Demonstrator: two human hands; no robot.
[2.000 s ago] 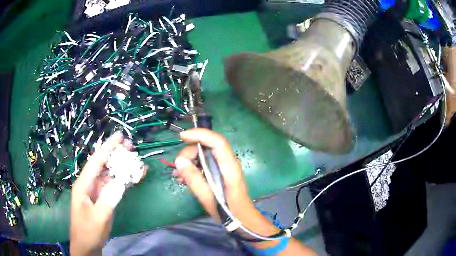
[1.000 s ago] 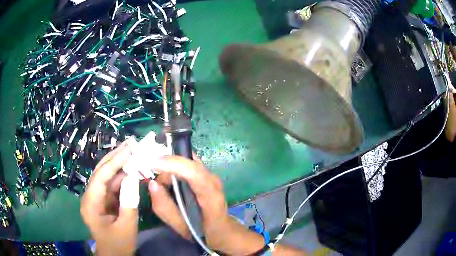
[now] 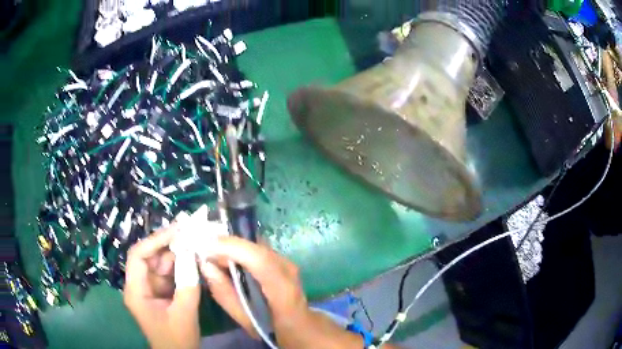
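Observation:
A white plastic housing (image 3: 193, 235) is pinched in the fingers of my left hand (image 3: 164, 283), low in the view. A white cover is on one left finger. My right hand (image 3: 256, 279) holds the soldering iron (image 3: 241, 208) like a pen, its metal tip pointing up and away over the wire pile's edge. My right fingertips also touch the housing's right side. The thin white feed tube (image 3: 240, 293) runs along the iron. Whether a lead is in the housing cannot be told. The pile of black, white and green wire leads (image 3: 129, 157) lies beyond my hands.
A beige fume cone (image 3: 389, 153) with a ribbed duct (image 3: 470, 20) stands at centre right. A black tray (image 3: 85, 51) with white housings is at the upper left. Yellow-tipped subassemblies (image 3: 24, 300) lie far left. Black boxes (image 3: 539, 88) are at right. Dark specks dot the green mat (image 3: 368, 252).
My right hand and the iron have moved left to the housing, and the red piece at my right fingers no longer shows. Since one second ago, both hands sit slightly lower in view.

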